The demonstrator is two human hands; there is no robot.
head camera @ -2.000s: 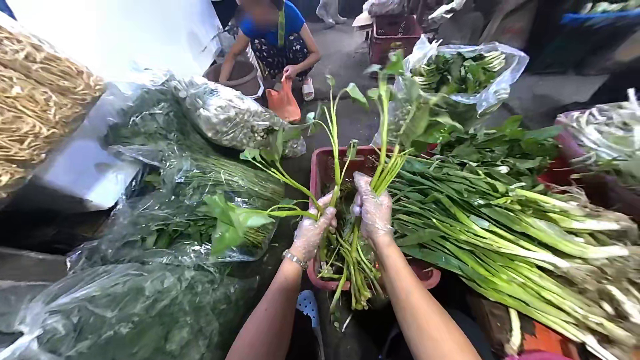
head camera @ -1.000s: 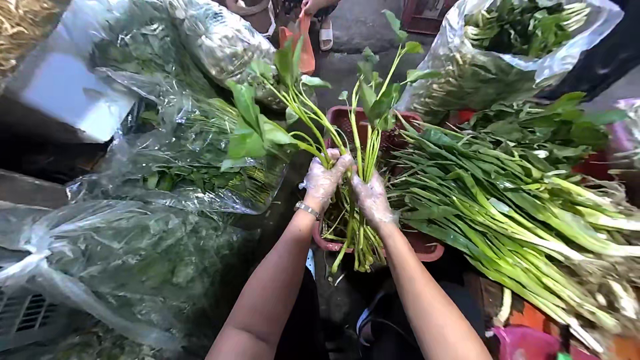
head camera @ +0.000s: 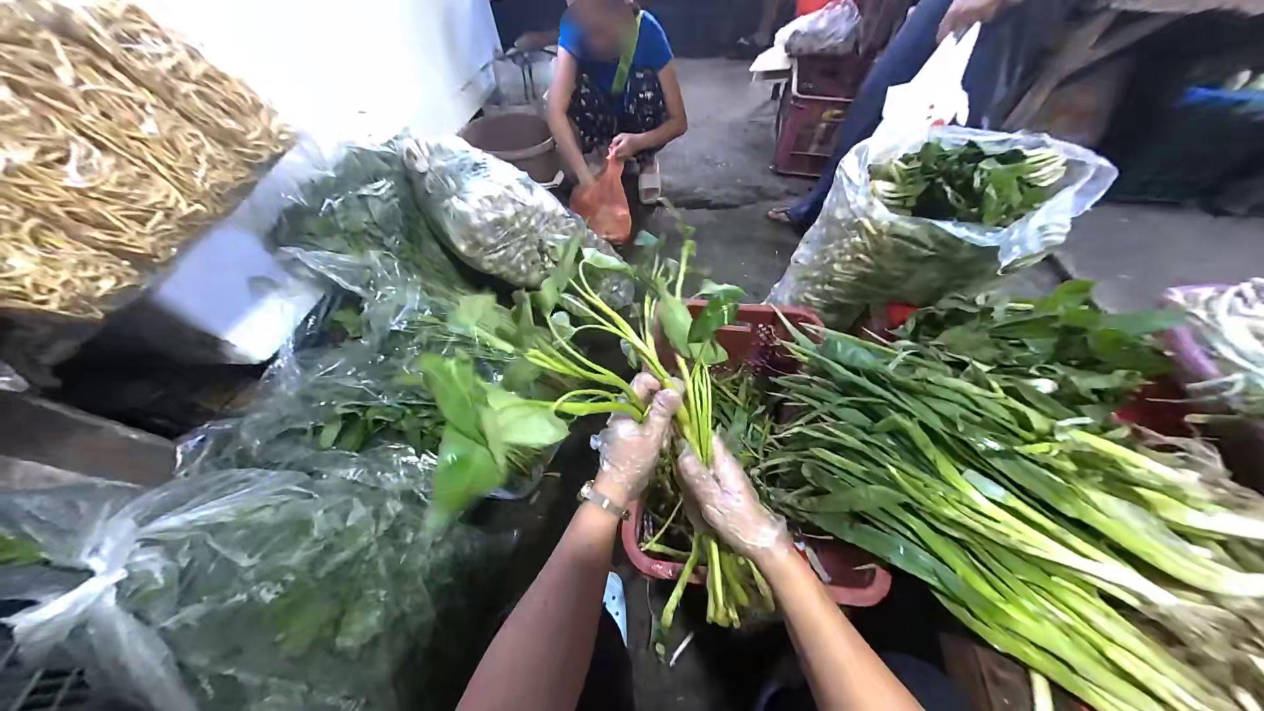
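Observation:
My left hand (head camera: 637, 439), in a clear plastic glove, is closed around long green stems of leafy vegetable. The leaves (head camera: 479, 425) spread up and to the left of it. My right hand (head camera: 729, 496), also in a clear glove, lies against the lower stems (head camera: 699, 405) of the same bunch; its fingers are partly hidden behind them, so its hold is unclear. The cut ends (head camera: 726, 583) point down over a red plastic crate (head camera: 854, 581) that holds more greens. Just right of the crate lies a large heap of long leafy stalks with pale ends (head camera: 997, 484).
Plastic bags of greens (head camera: 267, 583) lie at the left, below a pile of tan strands (head camera: 118, 148). An open bag of greens (head camera: 889, 252) stands at the back right, near a person's leg. A crouching person (head camera: 617, 79) holds an orange bag (head camera: 604, 202) at the back.
My right hand has moved lower on the stems than one second ago. Another person's hand with a white bag now shows at the upper right. The view has tilted up again.

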